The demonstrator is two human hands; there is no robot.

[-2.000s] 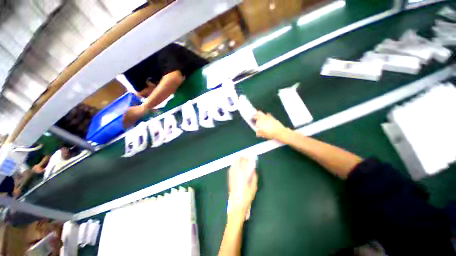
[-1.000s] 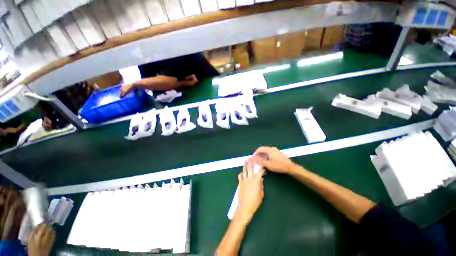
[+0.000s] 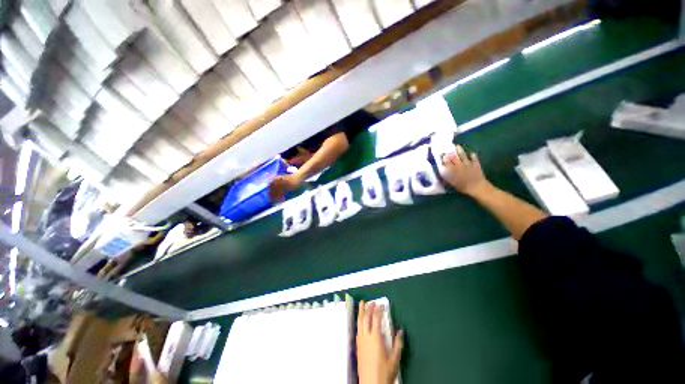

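Observation:
My left hand (image 3: 378,349) lies over a slim white unit box (image 3: 387,307) and grips it, right beside the open-box stack (image 3: 289,345) on the near bench. The stack has a toothed edge of flaps. My right hand (image 3: 464,174) reaches over the belt, its fingers on a wrapped product (image 3: 445,153) at the right end of the row; they partly hide it. More wrapped products (image 3: 372,189) with dark oval centres lie in a row to its left. Two packed boxes (image 3: 552,182) lie side by side on the belt, right of my right hand.
A person opposite reaches an arm (image 3: 324,159) to a blue tote (image 3: 254,191). A flat white stack (image 3: 415,129) lies by the far rail. More white boxes (image 3: 653,118) lie far right. A pale rail (image 3: 436,262) edges the belt. An overhead shelf of boxes (image 3: 210,82) hangs upper left.
My hands, together at the rail before, are apart: the right has moved out to the product row, the left beside the stack. A second box lies beside the single one on the belt. The view has tilted.

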